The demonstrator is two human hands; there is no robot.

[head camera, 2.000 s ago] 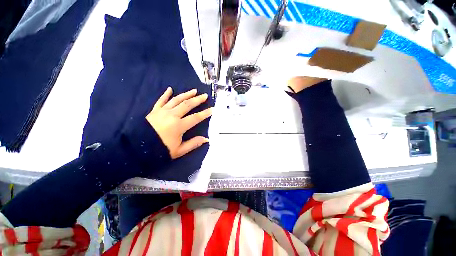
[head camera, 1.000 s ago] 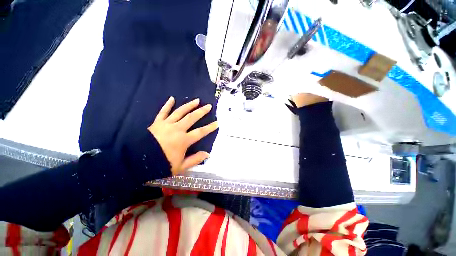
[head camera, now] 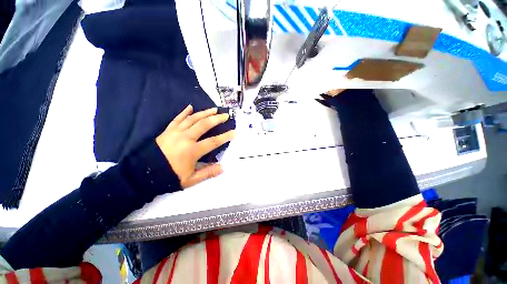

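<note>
A navy cut panel point(head camera: 139, 94) lies on the white table with its right edge at the presser foot point(head camera: 232, 105) of the sewing machine. My left hand point(head camera: 192, 145) lies flat on the panel's lower right part, fingers spread, fingertips close to the needle area. A thin pale rim shows under the panel near my thumb. My right hand point(head camera: 332, 93) is almost wholly hidden behind the machine head; only a sliver by the dark sleeve shows. The thread tension dial point(head camera: 267, 106) is right of the needle.
A stack of navy panels point(head camera: 28, 122) lies at left with sheer pale pieces point(head camera: 39, 28) above it. The machine head point(head camera: 383, 33) spans the upper right. The table's scale edge point(head camera: 250, 215) runs in front of my lap. A dark panel pile point(head camera: 464, 238) is low at right.
The panel has moved up past the needle, its lower edge now near my left hand, and its upper part is folded or bunched. My left hand stays on it. The view has shifted.
</note>
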